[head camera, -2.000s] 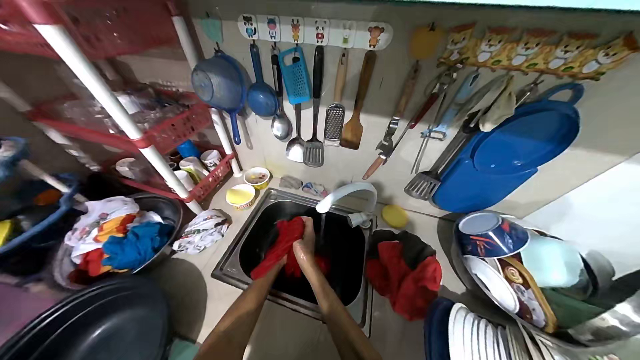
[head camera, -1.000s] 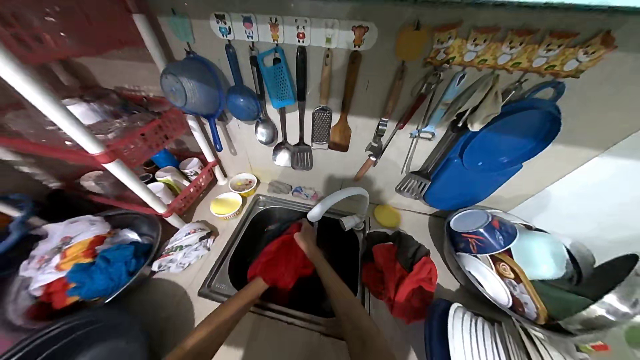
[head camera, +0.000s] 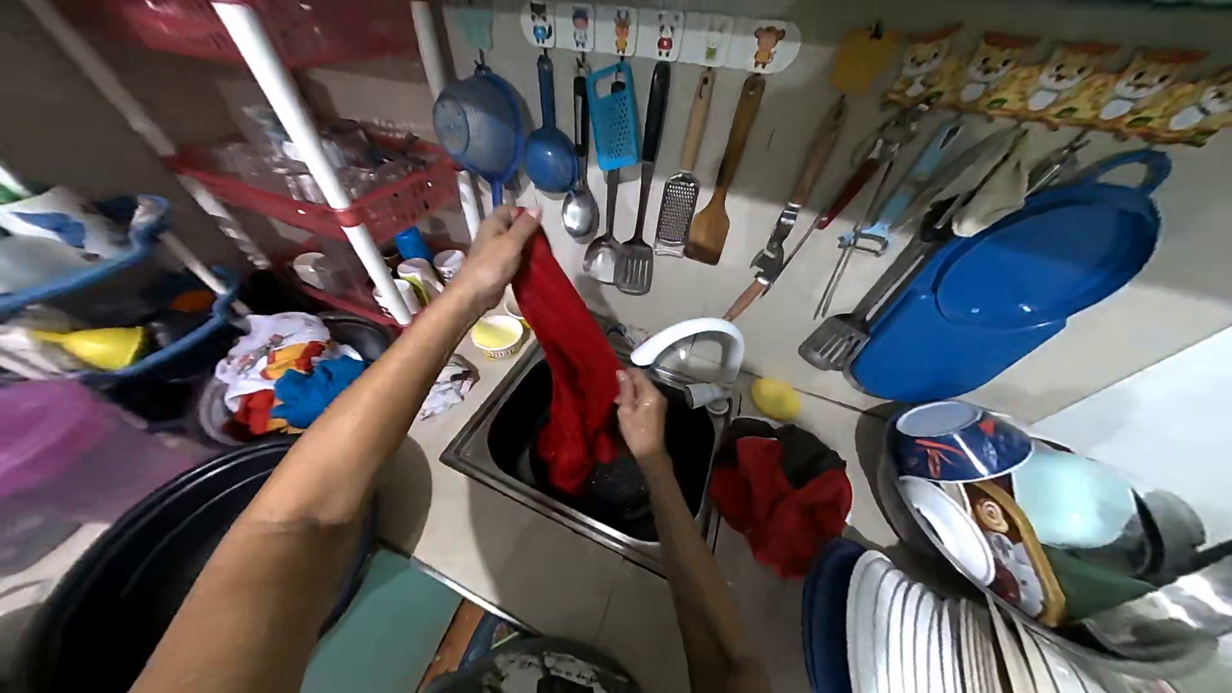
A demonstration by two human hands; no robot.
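My left hand [head camera: 500, 252], raised above the sink's back left corner, grips one end of a wet red cloth [head camera: 568, 337]. The cloth hangs stretched down into the sink basin [head camera: 688, 462]. My right hand [head camera: 640, 409] is closed on the cloth's right edge, lower down, just left of the white faucet [head camera: 698, 332]. Dark fabric [head camera: 616, 486] lies in the basin under the red cloth. On the counter right of the sink is a heap of red cloth [head camera: 784, 500] with dark fabric [head camera: 789, 448].
A yellow sponge [head camera: 775, 397] sits behind the heap. Bowls and stacked plates [head camera: 905, 616] fill the right side. Utensils hang on the wall, among them a wooden spatula [head camera: 714, 217]. Left are a black basin [head camera: 144, 568], a tub of clothes [head camera: 308, 371] and a red rack [head camera: 385, 207].
My left hand has risen out of the sink toward the upper left, pulling the red cloth up into a long strip. It was bunched in the basin before.
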